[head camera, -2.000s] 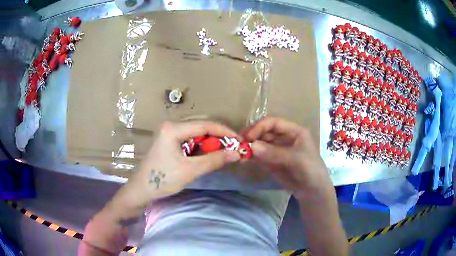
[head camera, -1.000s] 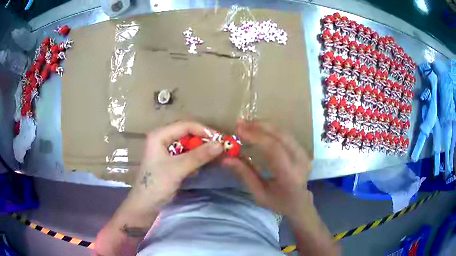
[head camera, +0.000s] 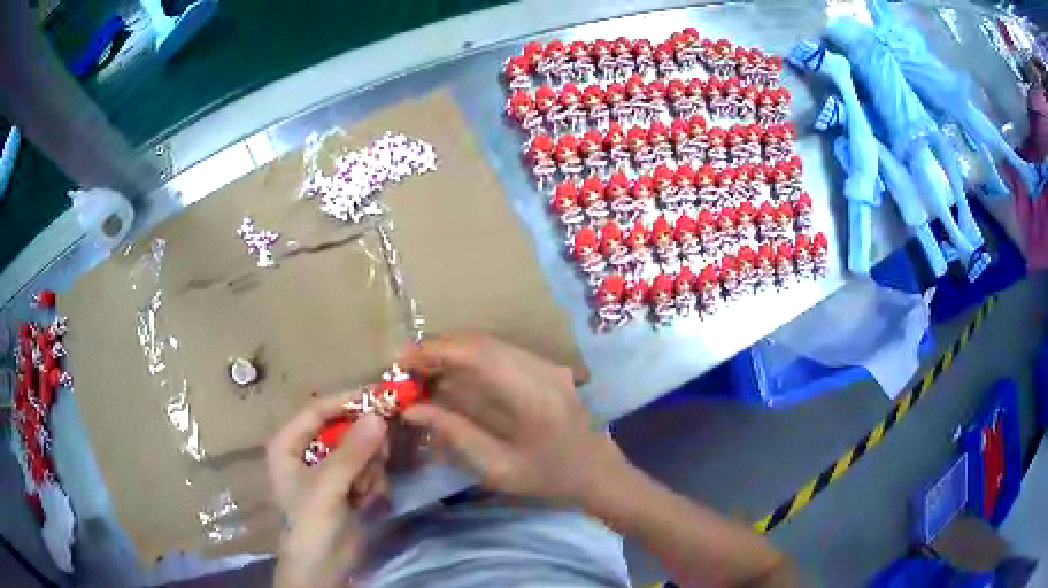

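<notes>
My left hand [head camera: 328, 471] holds two red-headed figurines over the near edge of the cardboard; one red head [head camera: 399, 396] sticks out past the fingertips, the other lies within the palm side. My right hand [head camera: 494, 414] is at the outer figurine's head, with thumb and fingers around its right side; whether it grips the head or holds a small part is hidden by the fingers. A round whitish glue cup [head camera: 243, 371] sits in a dark stain on the cardboard. Small white-and-pink parts [head camera: 374, 172] lie in a large pile, with a smaller cluster [head camera: 257, 240] beside it.
Red-headed figurines [head camera: 678, 184] stand in even rows on the metal table at right. A loose heap [head camera: 38, 396] lies at far left. Light-blue sleeves [head camera: 914, 138] lie beyond the rows. A blue bin [head camera: 781, 373] with clear liner is below the edge. A white round container [head camera: 103, 214] is at the far edge.
The view has turned right and tilted, so the rows and sleeves show more centrally. My right hand has closed in on the outer figurine's head after being spread beside it.
</notes>
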